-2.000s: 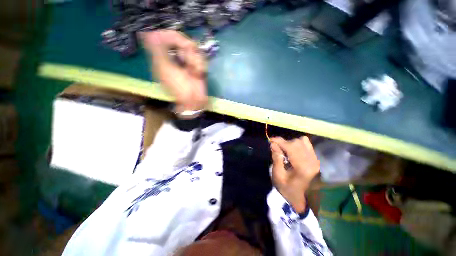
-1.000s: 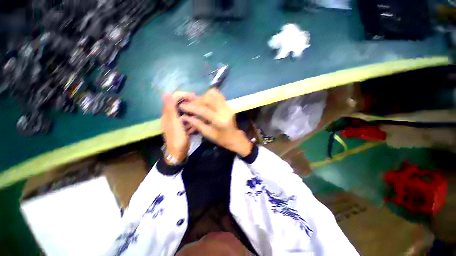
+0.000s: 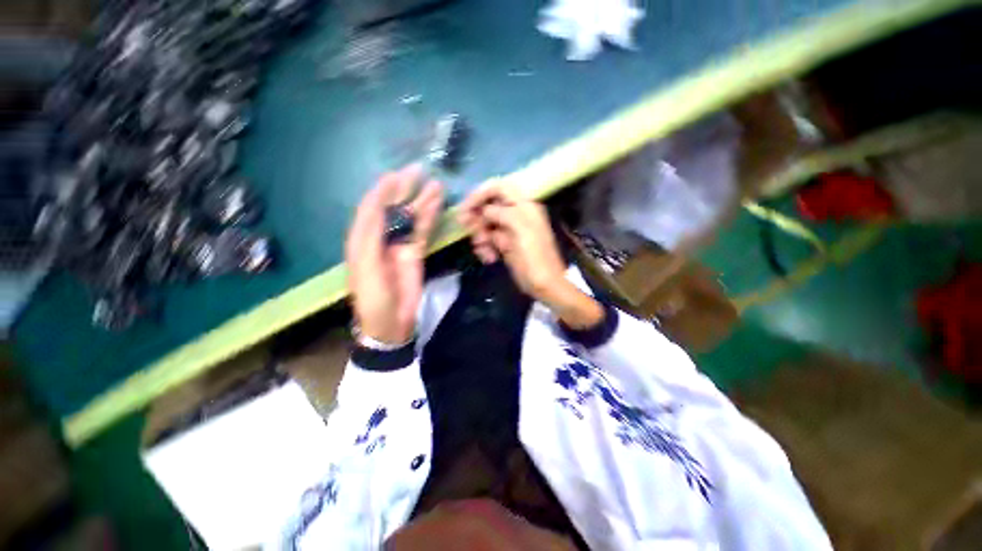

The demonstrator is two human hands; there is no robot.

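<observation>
My left hand (image 3: 390, 253) is at the bench's yellow edge with a small dark unit (image 3: 400, 224) in its palm, between thumb and fingers. My right hand (image 3: 517, 239) is just to its right, apart from it, with fingers bent together; blur hides whether it holds anything small. Another small dark and silver unit (image 3: 449, 142) lies on the green bench just beyond my hands. A heap of dark and silver units (image 3: 162, 151) covers the left part of the bench.
A white crumpled tissue (image 3: 590, 24) lies at the back. Tiny silver specks (image 3: 368, 54) are scattered left of it. Below the yellow bench edging (image 3: 635, 124) are a carton with a white sheet (image 3: 242, 463), cloudy plastic bags (image 3: 673, 194) and red items at right.
My hands were apart two seconds ago, came together around something, and are now slightly apart again. The dark unit now shows in my left palm. The view has turned.
</observation>
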